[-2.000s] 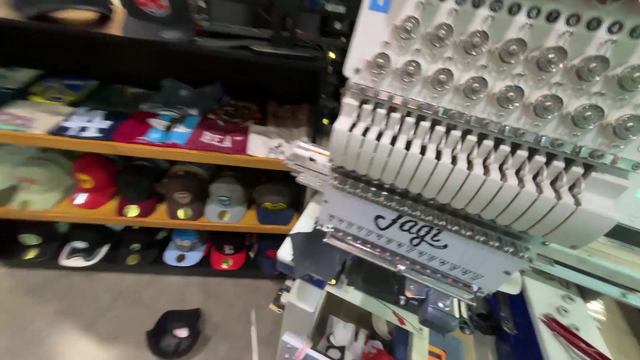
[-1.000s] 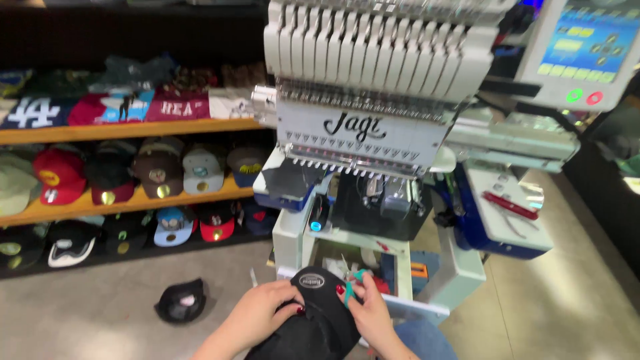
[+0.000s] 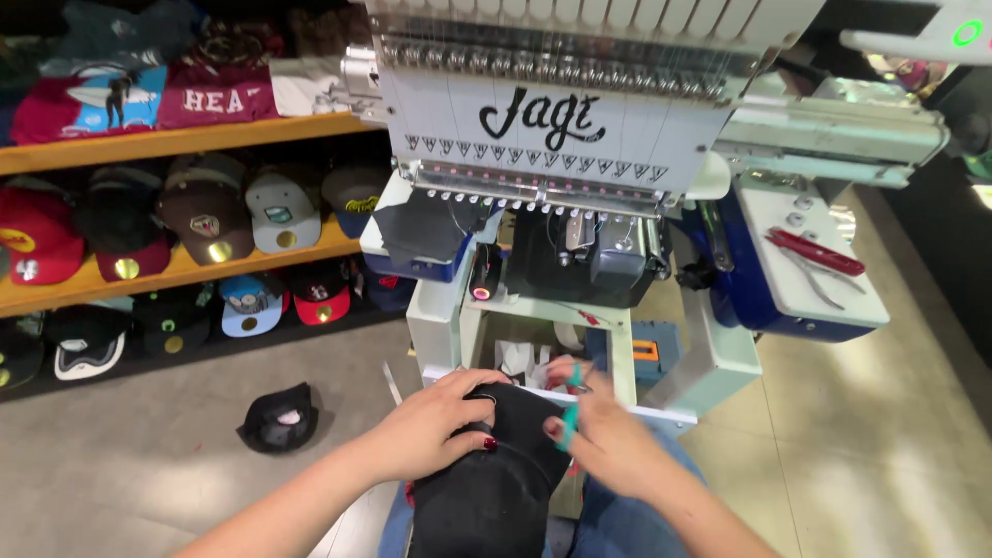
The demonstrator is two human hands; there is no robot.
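A black cap [image 3: 484, 496] lies over the lap at the bottom centre, beneath the embroidery machine. My left hand [image 3: 442, 426] grips its crown, the thumb with a dark red nail pressed on the fabric and the fingertips at the far edge. At the cap's right side is my right hand [image 3: 608, 434], slightly blurred. Its fingers are through the teal handles of small scissors [image 3: 570, 426]; the blades are hard to make out.
The embroidery machine [image 3: 542, 132] stands just ahead, over an open drawer [image 3: 624, 356] with scraps. Red-handled snips [image 3: 818, 252] and pliers rest on its right table. Shelves [image 3: 186, 267] of caps run along the left. Another black cap [image 3: 279, 418] lies on the floor.
Both hands and the black cap have come into view since the oldest frame. Over the last second my left hand has shifted across the crown. The view has tilted down to the lap.
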